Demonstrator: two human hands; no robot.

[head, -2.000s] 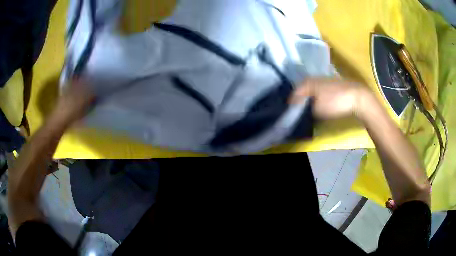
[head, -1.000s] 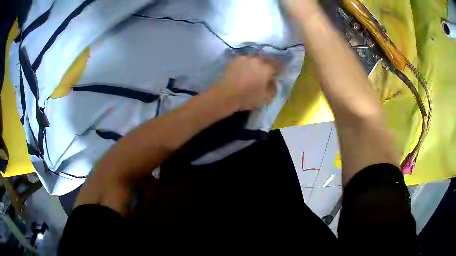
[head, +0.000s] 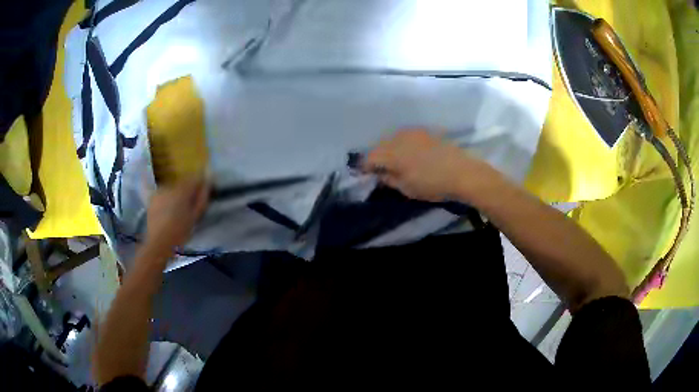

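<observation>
The garment [head: 268, 115] lies with its pale grey side up, crossed by narrow dark strips at the left and lower middle. A yellow patch shows through an opening in it at the left. My left hand [head: 178, 208] is blurred and closed on the cloth at the lower edge of this opening. My right hand [head: 420, 163] pinches the cloth at the lower middle, by a small dark piece [head: 355, 160]. A dark strip runs fairly straight between my hands. Dark cloth [head: 360, 220] shows below my right hand, at the near edge. Parts of the fingertips are hidden.
The steam iron [head: 602, 80] rests on yellow cloth [head: 651, 180] at the right. Its hose [head: 684, 200] runs down to a pink wrapping [head: 651, 283]. Dark garments [head: 27, 57] lie at the left edge. Wooden bars [head: 70, 262] and shiny things stand below the table at lower left.
My left hand has moved from the middle to the left opening. My right hand has come back from the top to the middle. The garment's far part lies flatter, with a straighter seam line.
</observation>
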